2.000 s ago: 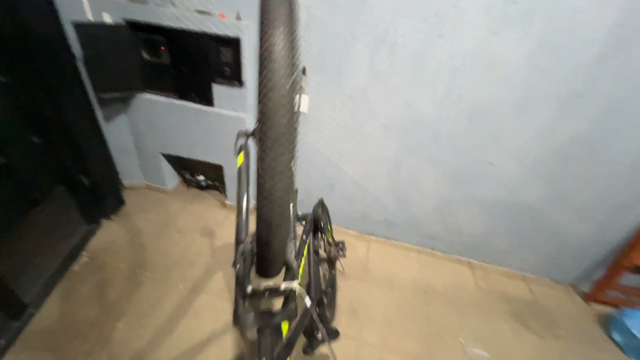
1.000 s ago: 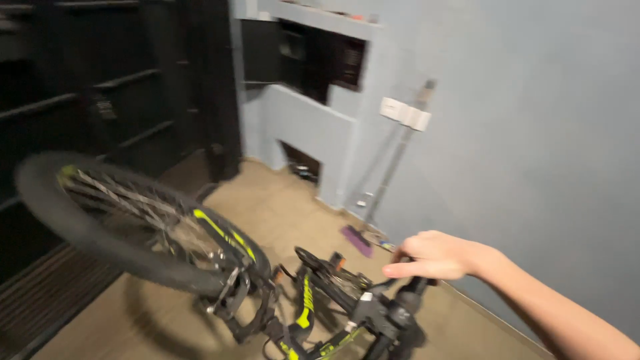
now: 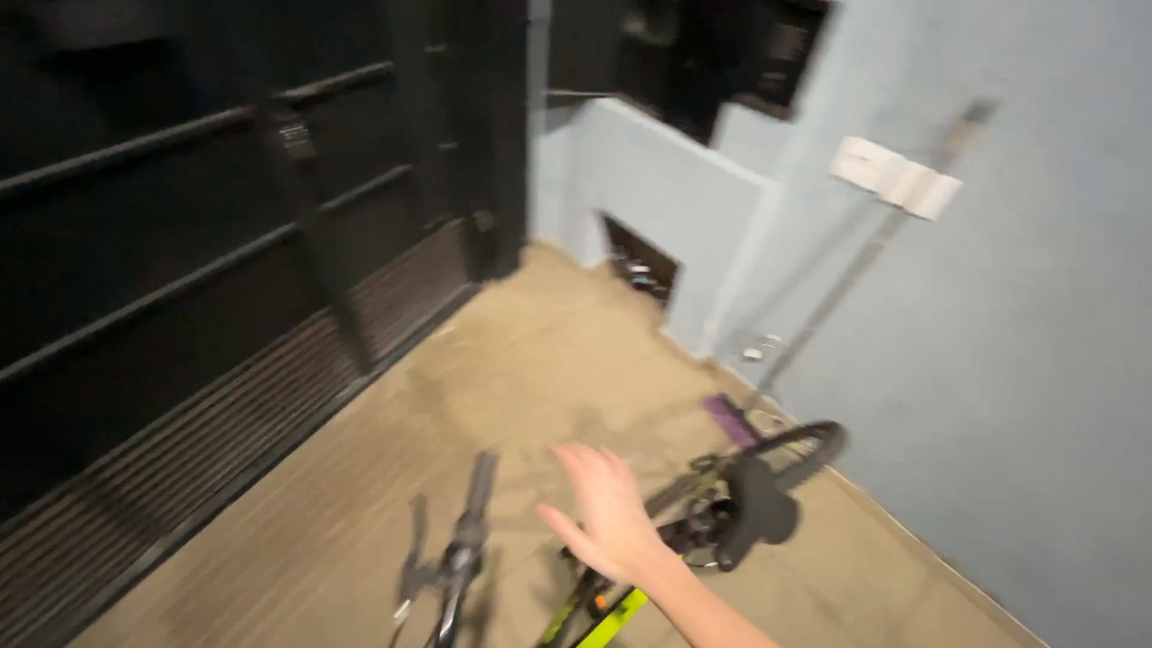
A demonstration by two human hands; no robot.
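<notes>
My right hand (image 3: 607,517) reaches in from the lower right with fingers spread and nothing in it. It hovers over or beside a black and lime-green bicycle (image 3: 621,616), whose tube shows below the wrist. Left of the hand is the handlebar grip (image 3: 481,481) with its brake lever (image 3: 418,531). A black bicycle saddle (image 3: 765,504) appears to the right of the hand, with part of a wheel (image 3: 823,445) behind it. The front wheel is out of the frame. My left hand is not in view. The picture is blurred.
A dark metal gate (image 3: 225,225) lines the left side. By the blue-grey wall (image 3: 1017,360) a broom with a purple head (image 3: 731,421) leans near white switch boxes (image 3: 895,177). A low wall opening (image 3: 639,265) is at the back.
A second ago my right hand was at the bicycle's handlebar; now it is off it and spread. The raised wheel at left has gone from view, and the bicycle lies differently. The view has shifted.
</notes>
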